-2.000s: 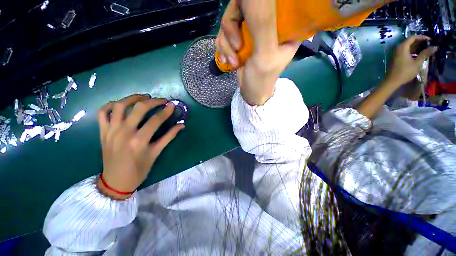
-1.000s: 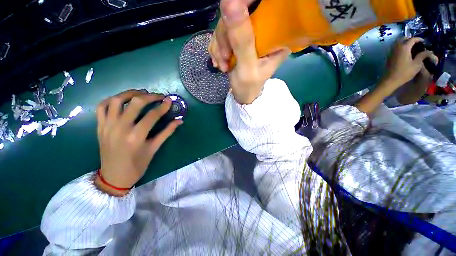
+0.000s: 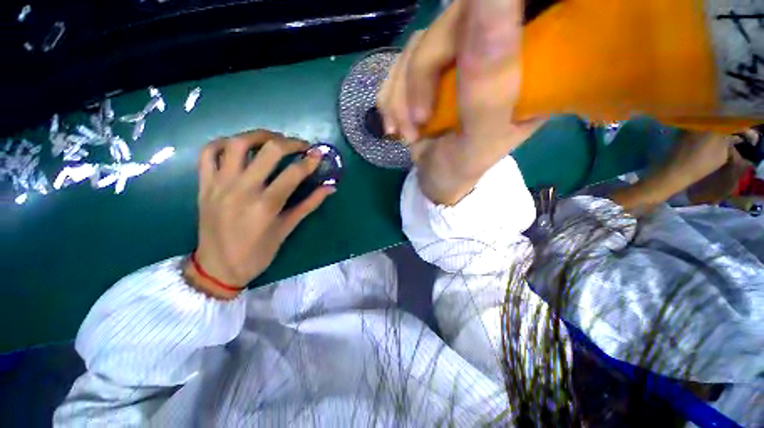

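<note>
My left hand point(image 3: 251, 201) rests on the green mat with its fingers around a round black unit point(image 3: 328, 165) with a shiny rim. My right hand point(image 3: 456, 109) grips the orange electric screwdriver point(image 3: 611, 67) at its front end. The screwdriver lies tilted, its dark nose over the grey speckled screw disc point(image 3: 360, 100). The bit and any screw on it cannot be made out. Slim pale clear parts point(image 3: 117, 150) lie in a loose pile left of my left hand.
A black tray point(image 3: 209, 42) runs along the back of the green mat point(image 3: 109, 251). A neighbouring person's forearm point(image 3: 683, 180) and white striped smock point(image 3: 662, 267) are at the right. A dark cable point(image 3: 595, 150) curves on the mat behind my right wrist.
The view has shifted, so the pile, disc and left hand appear further right. The screwdriver has tipped flatter over the disc and covers more of the right side. My left hand still holds the unit.
</note>
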